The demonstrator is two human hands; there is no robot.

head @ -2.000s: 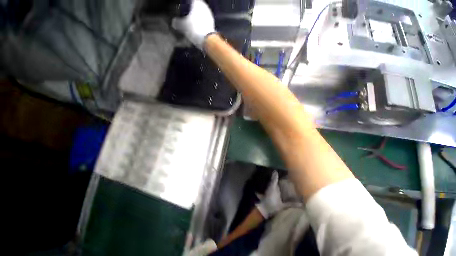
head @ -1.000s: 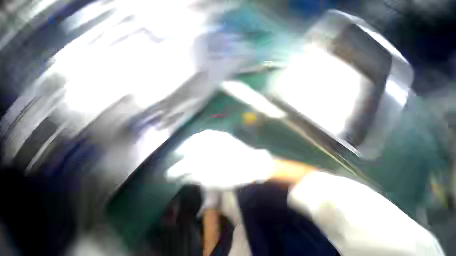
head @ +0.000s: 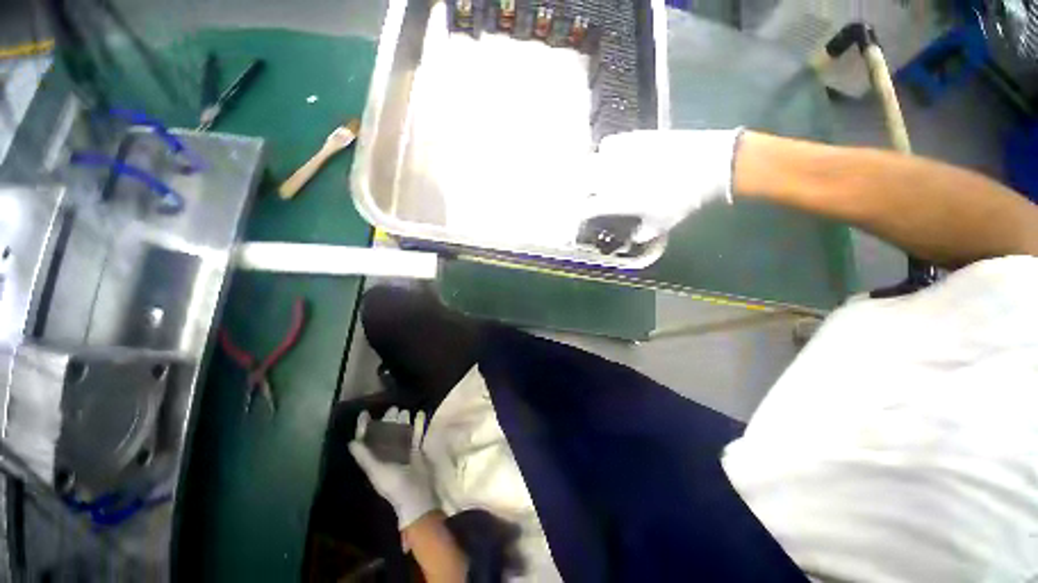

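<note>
My right hand [head: 662, 188], in a white glove, reaches in from the right over the near right corner of the silver tray [head: 370, 171]. Its fingers are closed on a small dark housing [head: 609, 233] at the tray's rim, partly hidden by the glove. My left hand [head: 393, 467], also gloved, is low over the lap. It holds a palm-sized dark grey block [head: 390, 441] between thumb and fingers. Several dark parts with orange insides [head: 507, 16] stand in a row at the tray's far end, beside a white lining [head: 501, 137].
The silver machine [head: 97, 421] with blue hoses stands at the left. Red-handled pliers [head: 262, 367], dark-handled pliers [head: 231, 93] and a wooden-handled brush [head: 319, 159] lie on the green mat. A white tube [head: 336, 260] runs from the machine's edge toward the tray. A black-and-tan bar [head: 886, 91] stands beyond.
The view has swung from the left trays to the right tray. My right hand has moved from the black parts tray, past the lap, to this tray. My left hand stays low.
</note>
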